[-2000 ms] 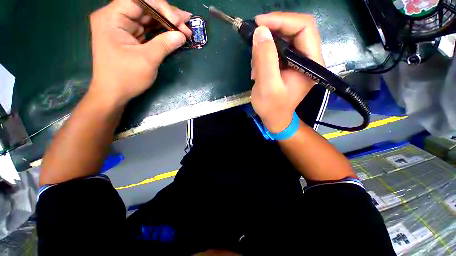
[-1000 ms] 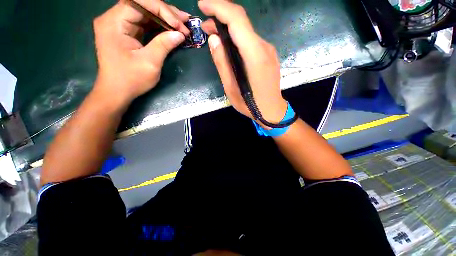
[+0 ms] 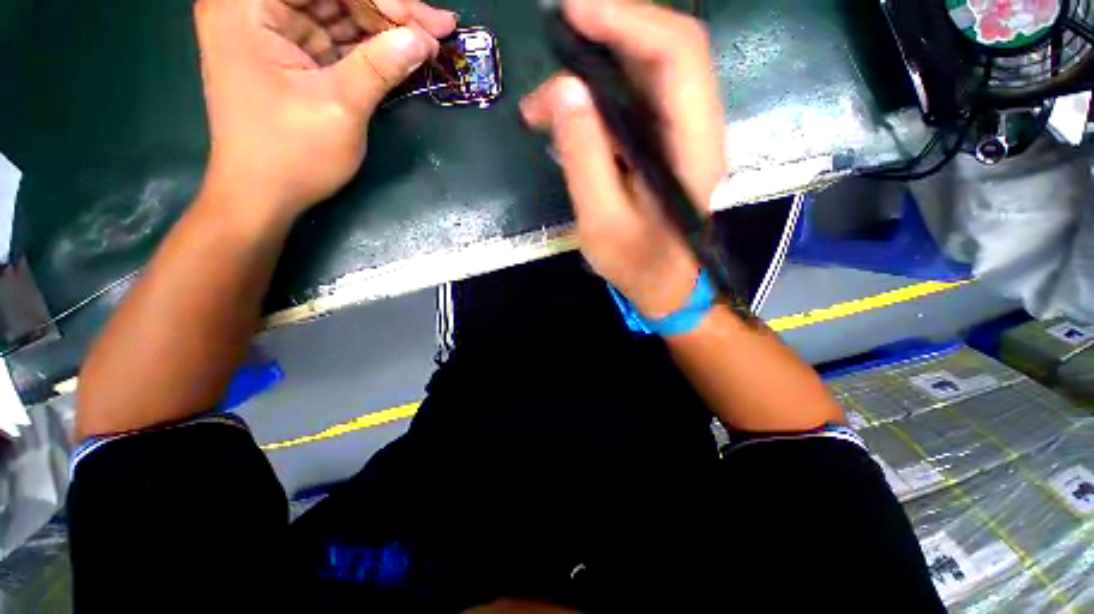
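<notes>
The watch-sized device unit (image 3: 479, 66), open with its circuit board showing, lies on the green mat (image 3: 456, 180) at the top centre. My left hand (image 3: 306, 102) is at its left side, pinching a thin brass-coloured tool (image 3: 367, 14) near the top edge. Thin wires show between my left fingertips and the unit. My right hand (image 3: 642, 144) holds the black soldering iron (image 3: 630, 120) to the right of the unit, apart from it. The iron and right fingers are blurred, and its tip cannot be made out. A blue strap (image 3: 672, 314) is on my right wrist.
A black fan (image 3: 1014, 54) with a green and pink hub label stands at the top right, with a black cable (image 3: 918, 166) beside it. White paper (image 3: 10, 210) lies at the left edge. Wrapped cartons (image 3: 960, 444) stand below right, beyond the bench's pale front edge (image 3: 480, 254).
My right hand and iron moved left to the unit, then back right, away from it. My left hand shifted slightly up and left, and more of the unit and its wires now shows.
</notes>
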